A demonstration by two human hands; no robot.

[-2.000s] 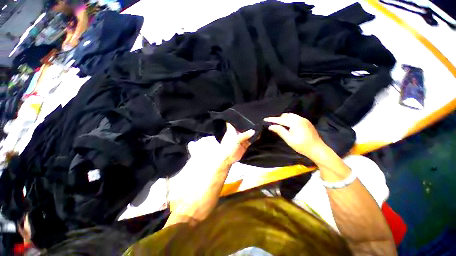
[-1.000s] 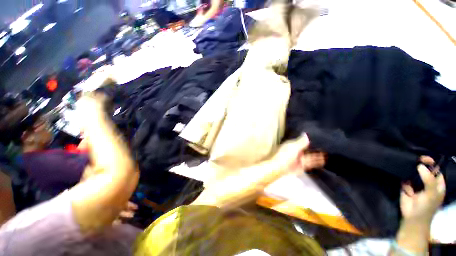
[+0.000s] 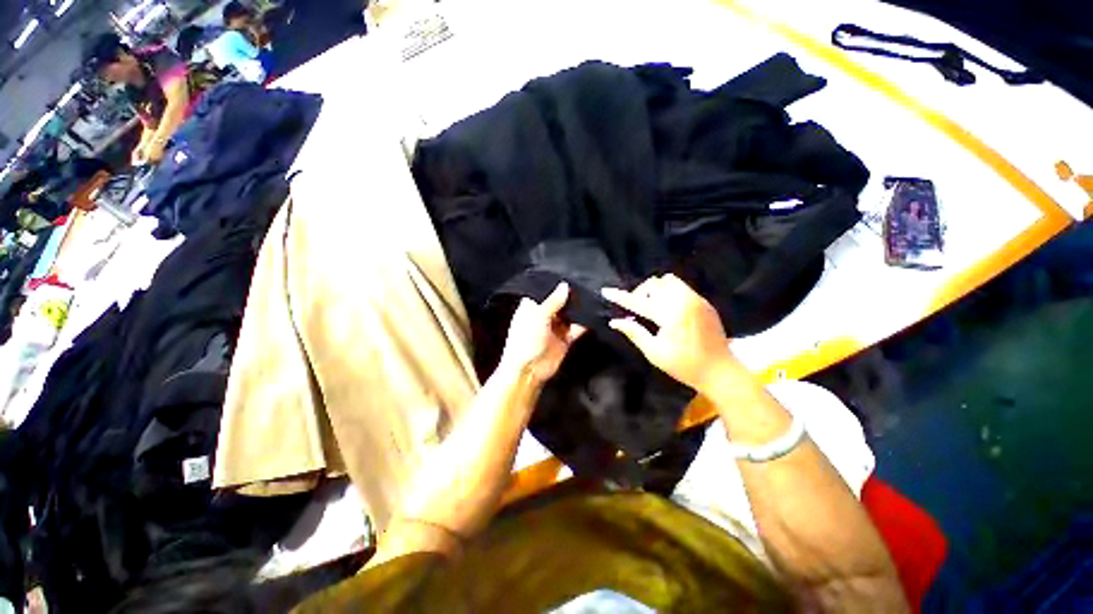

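Note:
A black garment point(image 3: 563, 156) lies heaped on the white table in front of me, its near part hanging over the table edge. My left hand point(image 3: 542, 336) pinches a greyer, band-like part of it between thumb and fingers. My right hand point(image 3: 671, 330) is just to the right, its fingers closed on the same part. A small dark thing shows at the right fingertips; I cannot tell whether it is a tool or cloth. A beige garment point(image 3: 360, 324) lies flat to the left, partly under my left forearm.
A black pile point(image 3: 120, 372) with a white label lies at far left, a navy pile point(image 3: 222, 138) behind it. A smartphone point(image 3: 913, 223) lies at right near the yellow-orange edging point(image 3: 947, 294). A black cord point(image 3: 923, 54) lies at the far edge. A person point(image 3: 154, 96) is at upper left.
The beige garment, absent in the oldest frame, now lies between the black pile and the black garment. My hands, apart a second ago, are together on the cloth. The nearby person at left is gone.

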